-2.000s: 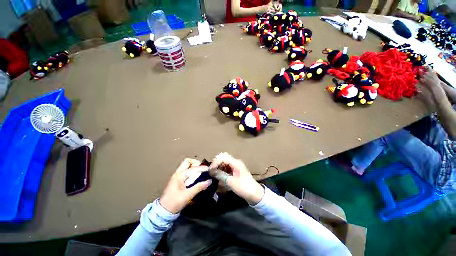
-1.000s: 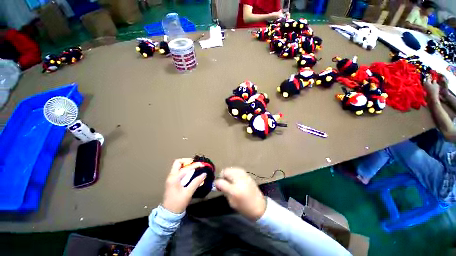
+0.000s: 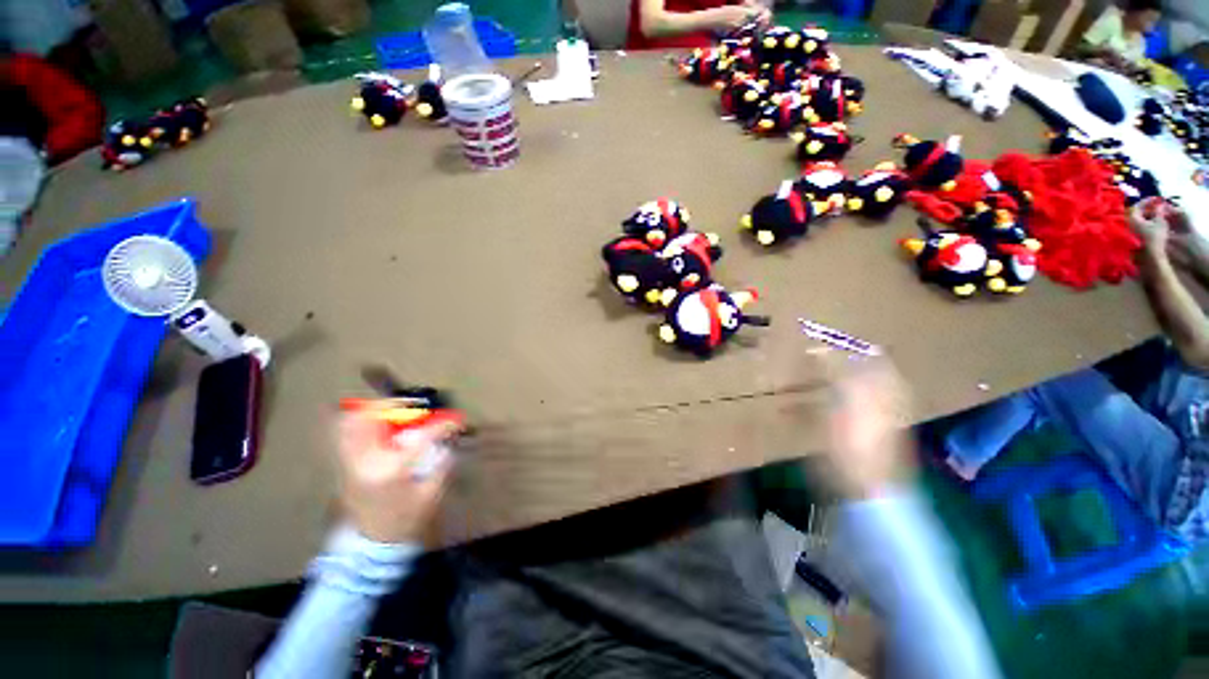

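Observation:
My left hand (image 3: 394,467) holds a plush penguin (image 3: 422,405) above the table's near edge; both are blurred. A red and yellow part and a dark loop show at its top. My right hand (image 3: 862,418) is far to the right and strongly blurred, with its fingers near the thread snips (image 3: 838,337) lying on the table. A thin dark thread (image 3: 716,399) stretches between the penguin and my right hand. The fingertips are too blurred to show a needle.
Several plush penguins (image 3: 705,318) lie at centre and back right, beside a red heap (image 3: 1081,219). At left are a blue tray (image 3: 80,385), a fan (image 3: 150,276) and a phone (image 3: 226,418). A patterned tub (image 3: 481,122) stands at the back. A neighbour's hands (image 3: 1160,239) are at right.
My left hand has moved left with the penguin. My right hand has moved far right, and the thread that curled on the table is now drawn out nearly straight.

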